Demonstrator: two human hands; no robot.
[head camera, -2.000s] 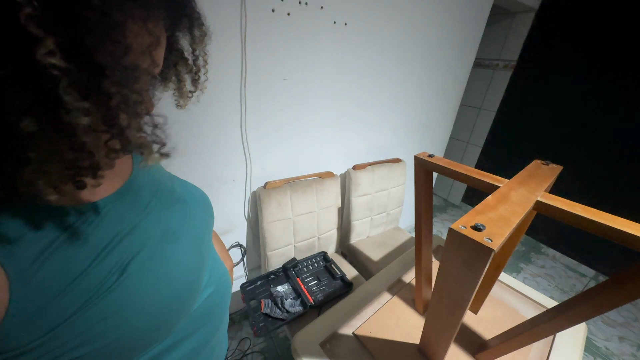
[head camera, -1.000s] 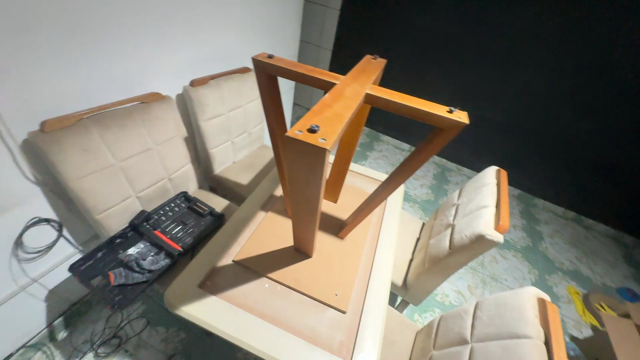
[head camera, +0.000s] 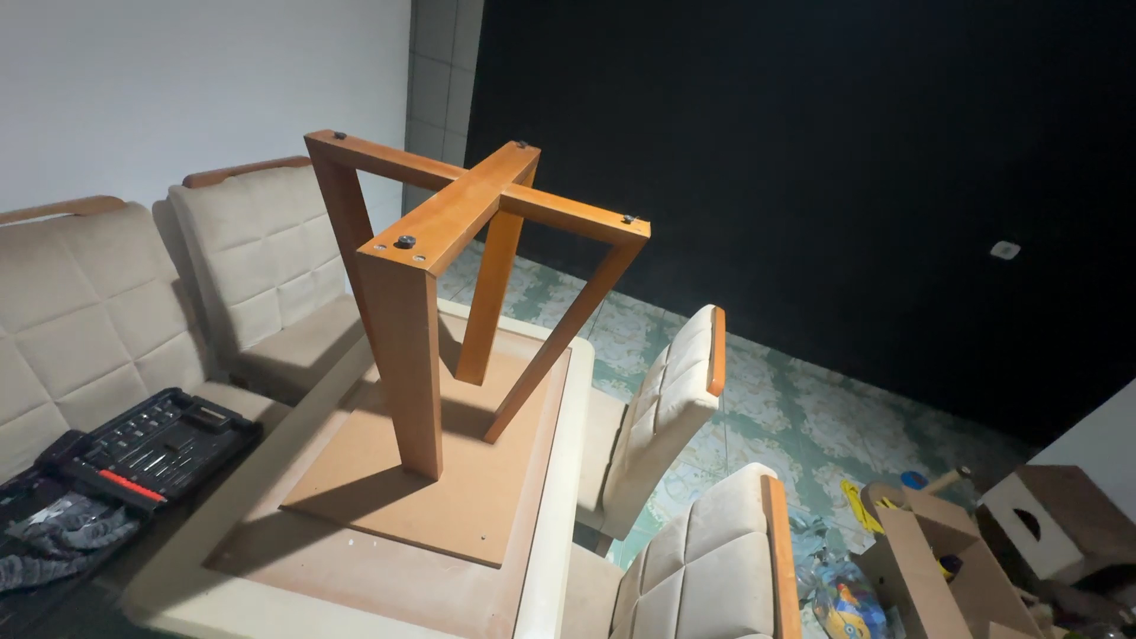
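Note:
Neither of my hands shows in the head view. A wooden table base (head camera: 417, 373) stands upside down, its crossed beams on top and its slanted legs resting on a brown board (head camera: 470, 524). That board lies on the underside of an upturned table top (head camera: 541, 568) with a cream rim. Dark feet sit at the ends of the beams, one of them a black foot (head camera: 406, 241) on the nearest end. At the left, an open black tool case (head camera: 169, 444) holds bits, sockets and a red strip. Grey knitted gloves (head camera: 71, 532) appear to lie in its nearer half.
Beige padded chairs (head camera: 257, 240) stand left of the table top, and others (head camera: 666, 417) stand on the right. On the tiled floor at the lower right are an open cardboard box (head camera: 923, 568), plastic bags (head camera: 843, 595) and another box (head camera: 1056, 524). A black wall (head camera: 799, 177) rises behind.
The view has swung far to the right. The person in a teal top, seen at the left two seconds ago, is out of view. The table base stands as before.

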